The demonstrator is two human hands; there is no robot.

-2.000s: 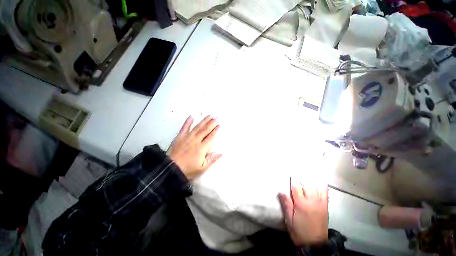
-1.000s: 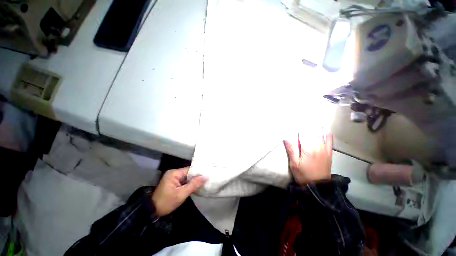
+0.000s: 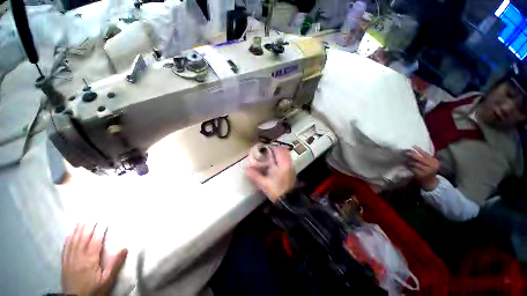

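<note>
Off-white cloth [image 3: 173, 254], washed out by the needle lamp, lies on the white table and hangs over its front edge. My left hand [image 3: 92, 260] lies flat on it at the lower left, fingers a little apart. My right hand [image 3: 271, 172] has its fingers around a pale pink cone [image 3: 262, 154], seen end-on, on the table to the right of the needle. The cream sewing machine [image 3: 190, 101] stands behind both hands. Its presser foot area [image 3: 132, 164] is partly lost in glare.
Black-handled scissors [image 3: 215, 126] lie on the machine bed. A small tray [image 3: 309, 140] is at the table's right end. A red basket [image 3: 381, 208] with plastic bags [image 3: 384, 254] stands beside my right arm. Another person's hand [image 3: 423, 166] touches a large off-white cloth [image 3: 370, 104] at the right.
The view has swung right, showing the whole machine, the basket and another person. My right hand has left the cloth and holds the cone. My left hand has let go of the cloth edge and lies flat.
</note>
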